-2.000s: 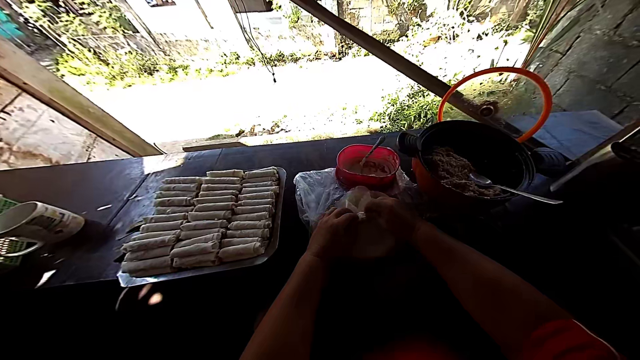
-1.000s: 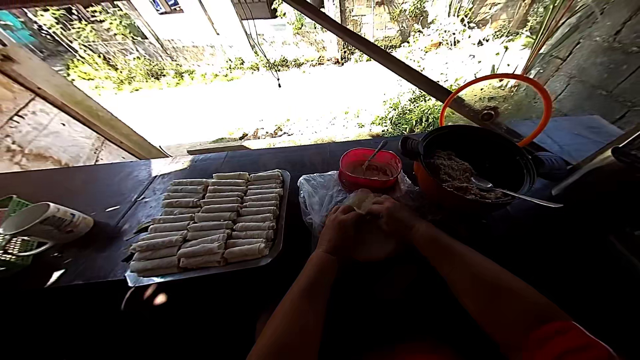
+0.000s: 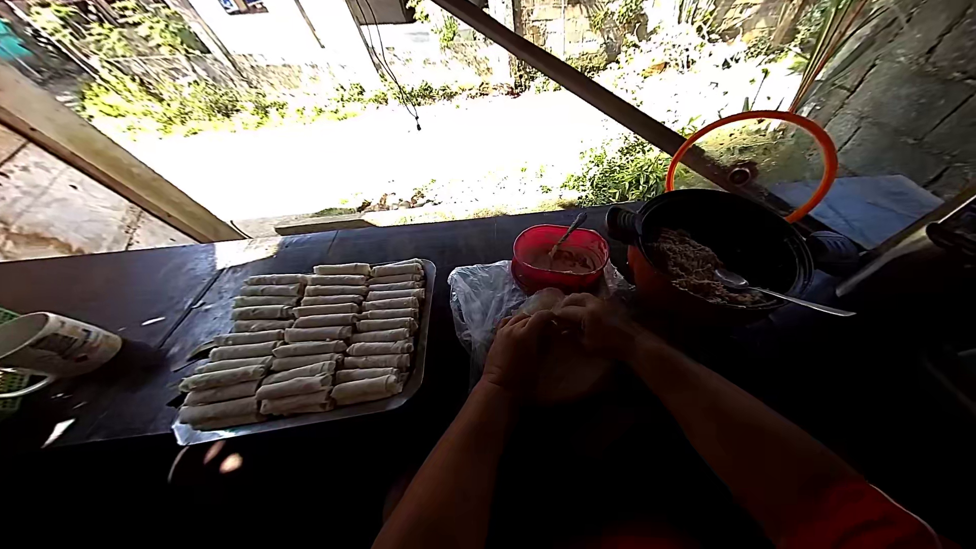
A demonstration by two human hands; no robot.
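Observation:
My left hand (image 3: 521, 347) and my right hand (image 3: 596, 322) are close together, their fingers on a thin pale wrapper (image 3: 543, 299) just below the red plastic bowl (image 3: 526, 267). The bowl holds a pinkish mixture and a spoon (image 3: 566, 232). A round pale sheet (image 3: 572, 374) lies in shadow beneath my hands. Beside them is a clear plastic bag (image 3: 480, 301). To the left, a metal tray (image 3: 419, 358) bears rows of rolled, wrapped pieces (image 3: 316, 333). On the right, a dark-rimmed pot (image 3: 648, 286) contains a shredded-looking filling (image 3: 694, 263) and a metal spoon (image 3: 793, 299).
A white printed mug or pitcher (image 3: 65, 347) lies tilted on the dark table (image 3: 99, 282) at far left, by a green plastic basket (image 3: 11, 381). An orange-rimmed clear lid (image 3: 827, 152) stands behind the pot. A slanting bar crosses the opening beyond the table.
My fingers have shifted slightly over the wrapper, and both hands stay close together below the bowl. The tray, bowl and pot have kept their places.

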